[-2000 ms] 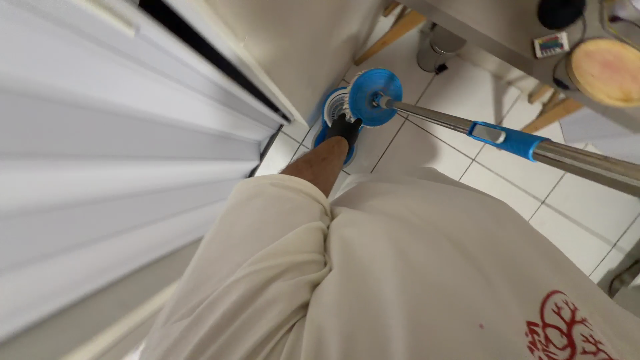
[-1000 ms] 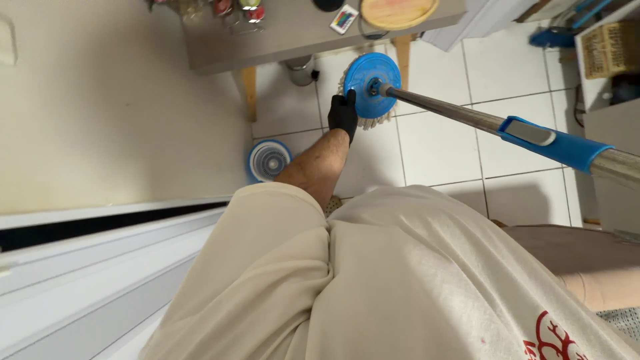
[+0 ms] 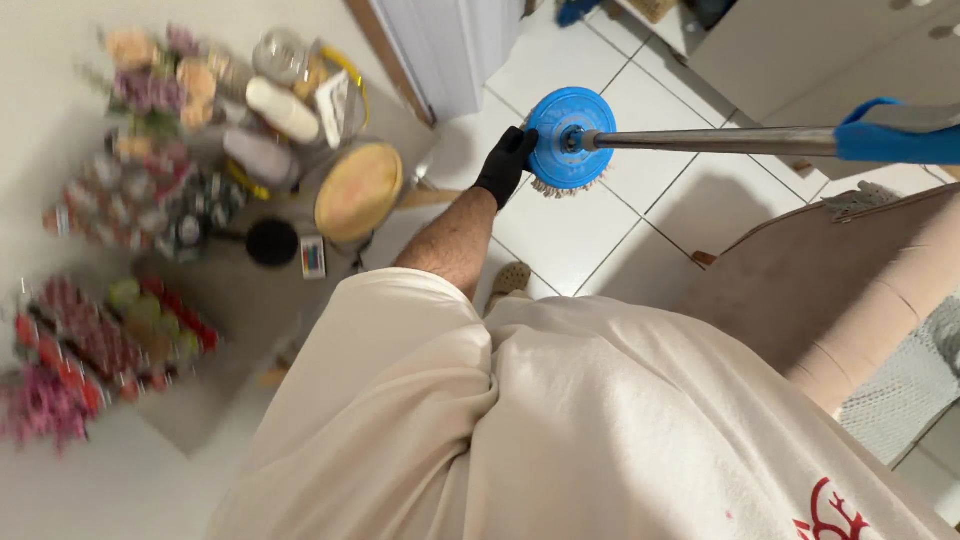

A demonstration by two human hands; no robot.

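Note:
My left hand, in a black glove, grips the left rim of the round blue head of a spin mop. Pale strands of the mop stick out below the disc. From the disc's centre a metal mop handle runs to the right, up to a blue plastic clamp sleeve at the right edge. The mop head is held up off the white tiled floor. My right hand is outside the view.
A table with flowers, jars, a round wooden board and a small remote control stands at left. A pinkish upholstered seat is at right. White furniture stands at the upper right. One clog shows below my forearm.
The view has swung far to the right. Two seconds ago my left hand and the mop head were over the blue-and-white bucket by the wall; now they are over open floor tiles, still together.

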